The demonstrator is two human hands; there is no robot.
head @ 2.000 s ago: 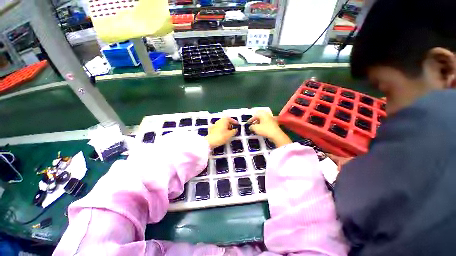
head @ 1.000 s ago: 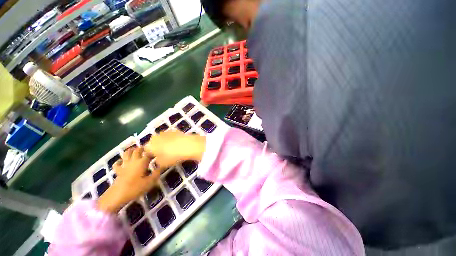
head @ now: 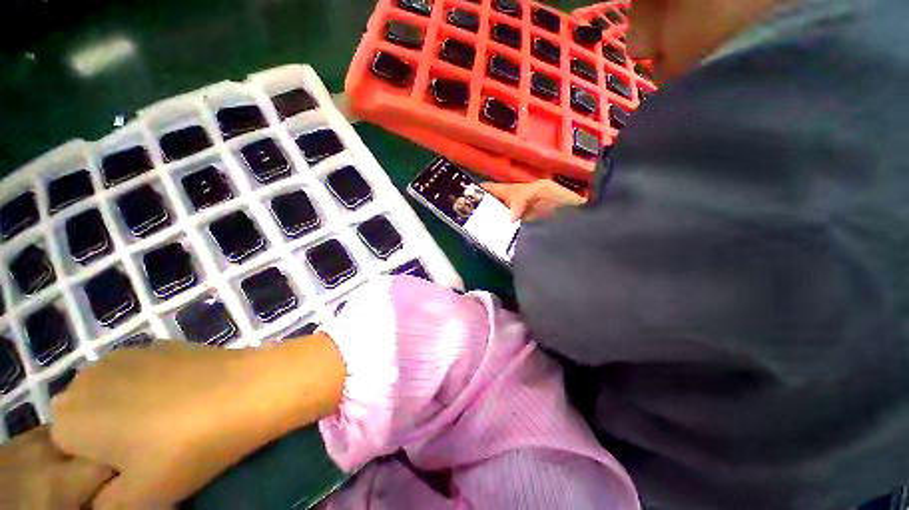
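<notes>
The white component tray [head: 324,95] lies tilted in view at the left, with a glossy black watch unit [head: 236,235] in each visible pocket. My right hand [head: 169,413] reaches in from the pink sleeve over the tray's near edge at the lower left. Its fingers point down and are hidden, so what they hold cannot be seen. My left hand [head: 45,476] is cut off by the lower left corner, touching or just under my right hand. Its fingers cannot be made out.
A red component tray [head: 374,100] with black units stands at the upper right on another red tray. A neighbour in a dark grey sleeve [head: 698,229] fills the right side. Their hand [head: 543,197] holds a lit smartphone [head: 463,204] between the trays.
The view has swung right and closer. Both my hands have moved from over the middle of the white tray to its near edge at lower left. The neighbour's phone now shows clearly.
</notes>
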